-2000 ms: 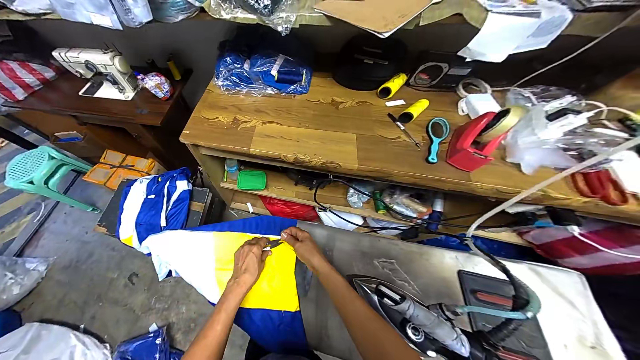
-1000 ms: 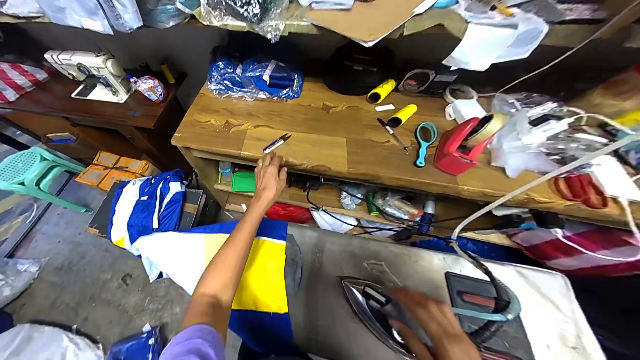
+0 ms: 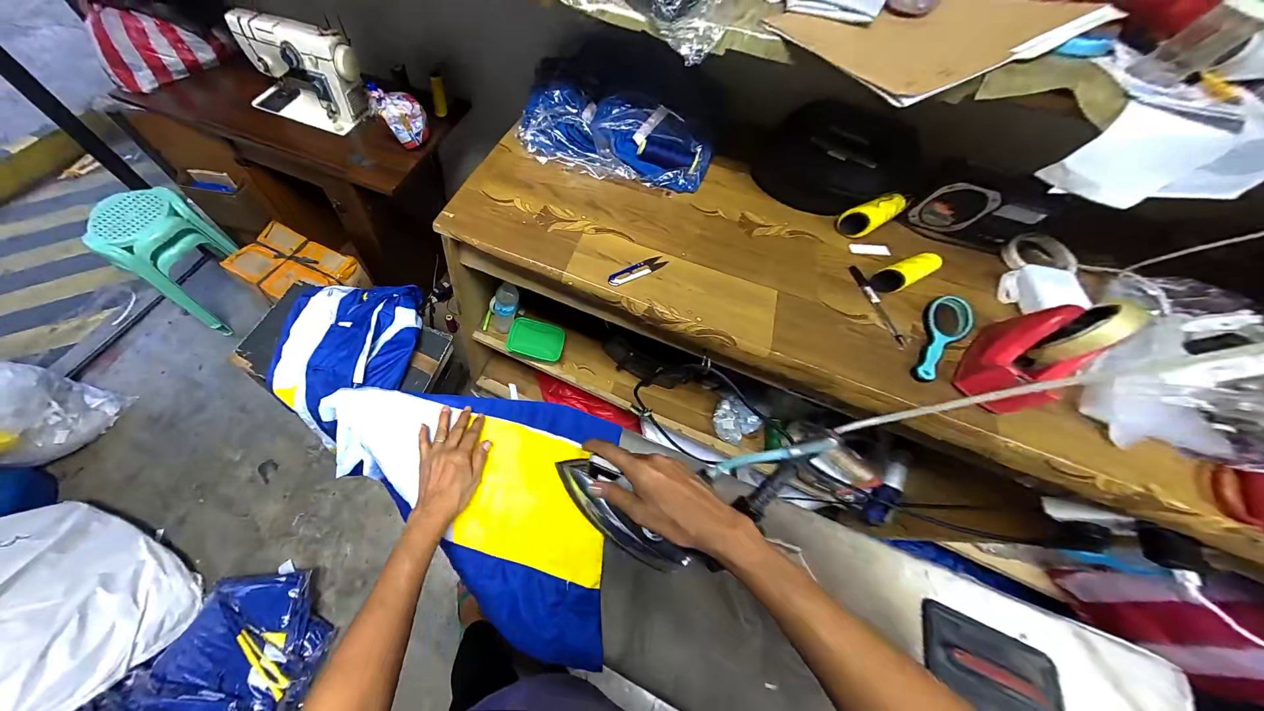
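Observation:
A blue, white and yellow fabric piece (image 3: 528, 494) lies spread over the left part of a grey-topped ironing surface (image 3: 691, 622). My left hand (image 3: 452, 469) rests flat on it, fingers spread, where white meets yellow. My right hand (image 3: 664, 494) grips a steam iron (image 3: 617, 523), whose tip is over the yellow panel's right edge. The iron's hose and cord run up to the right. Thread snips (image 3: 638, 271) lie on the wooden cabinet top. The iron rest (image 3: 990, 657) stands bare at the lower right.
Beyond the ironing surface is a wooden cabinet (image 3: 681, 306) with open shelves, bearing a red tape dispenser (image 3: 1017, 360) and a magnifying glass (image 3: 948, 331). Folded blue and white garments (image 3: 346, 341) lie on a box at left. A sewing machine (image 3: 296, 69) and a green stool (image 3: 148, 232) stand farther off.
The snips, at my hands two seconds ago, now lie on the cabinet. My left hand has come back from there to the fabric. My right hand has brought the iron from the right onto the fabric.

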